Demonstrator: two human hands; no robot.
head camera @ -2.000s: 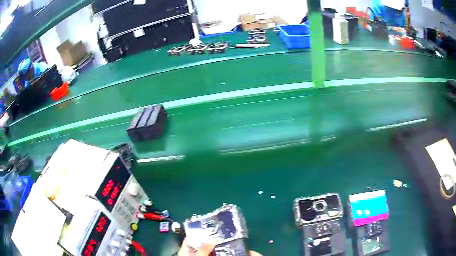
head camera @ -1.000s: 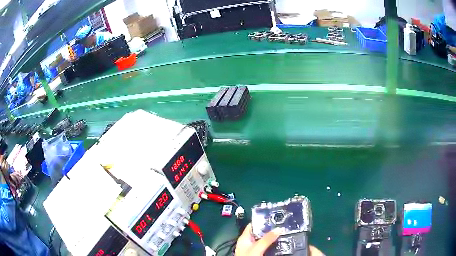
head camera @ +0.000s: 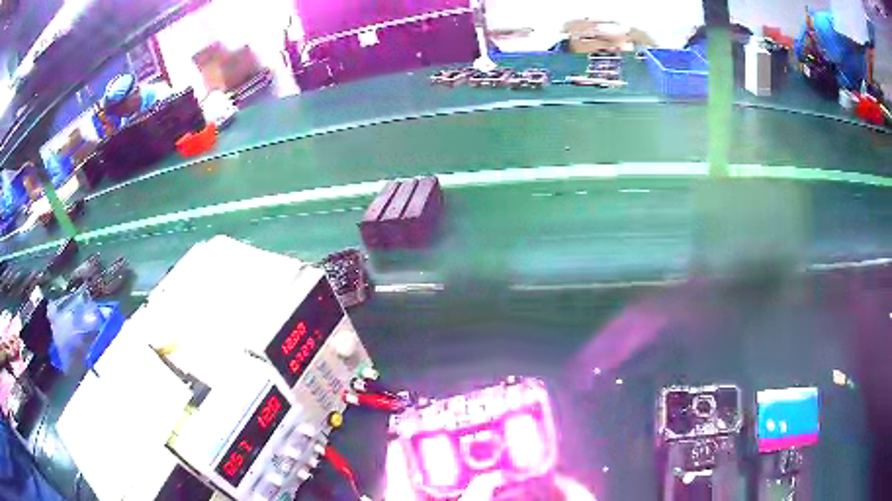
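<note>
A device unit (head camera: pixel 479 442) is at the bottom centre, glowing bright pink-white, with two lit panels beside a central ring. My left hand (head camera: pixel 399 479) is at its lower left, mostly washed out by the glare and cut off by the bottom edge. My right hand (head camera: pixel 572 489) is a pale blurred shape at its lower right, also cut off. Both hands hold the unit. A second unit (head camera: pixel 700 416) lies to the right. Next to it is a unit with a cyan, white and magenta colour card (head camera: pixel 788 419) over its top.
White power supplies (head camera: pixel 323 357) with red digits and red leads (head camera: pixel 377 399) stand at left. Black blocks (head camera: pixel 402 211) stand grouped beyond them. A blue bin (head camera: pixel 677 72) is at the far side, near a green post (head camera: pixel 719 117). A person in a blue cap (head camera: pixel 119 96) is at far left.
The unit in my hands has lit up brightly and tints the picture pink. The supply readings have changed. The view has swung left, then slightly back right.
</note>
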